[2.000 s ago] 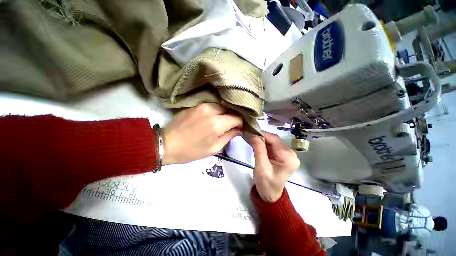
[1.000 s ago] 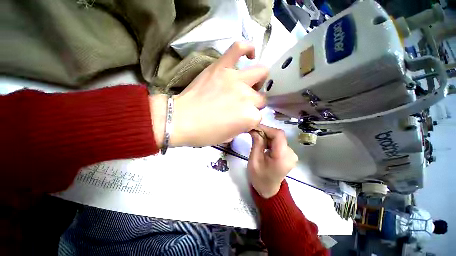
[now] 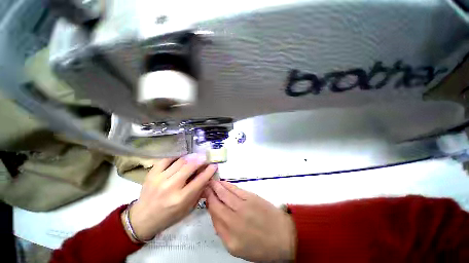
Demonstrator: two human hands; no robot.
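Observation:
The khaki garment [image 3: 134,167] runs from the left into the needle area [image 3: 205,134] of the white lockstitch machine [image 3: 247,61]. My left hand [image 3: 168,198] lies on its end, just in front of the presser foot, with the fingers holding the cloth. My right hand [image 3: 247,221] touches the left fingertips, its thumb and fingers closed on the small edge of the garment. The piece between the fingertips is mostly hidden. A round pale knob [image 3: 216,155] stands just above my fingertips.
More khaki cloth [image 3: 61,174] is heaped left of the machine head. The white table [image 3: 334,180] has a printed ruler scale near its front edge. A larger white knob [image 3: 167,88] and a curved guard hang close in front of the view.
The view has turned and moved in close to the machine. Both hands have brought the garment end from in front of the machine to the presser foot.

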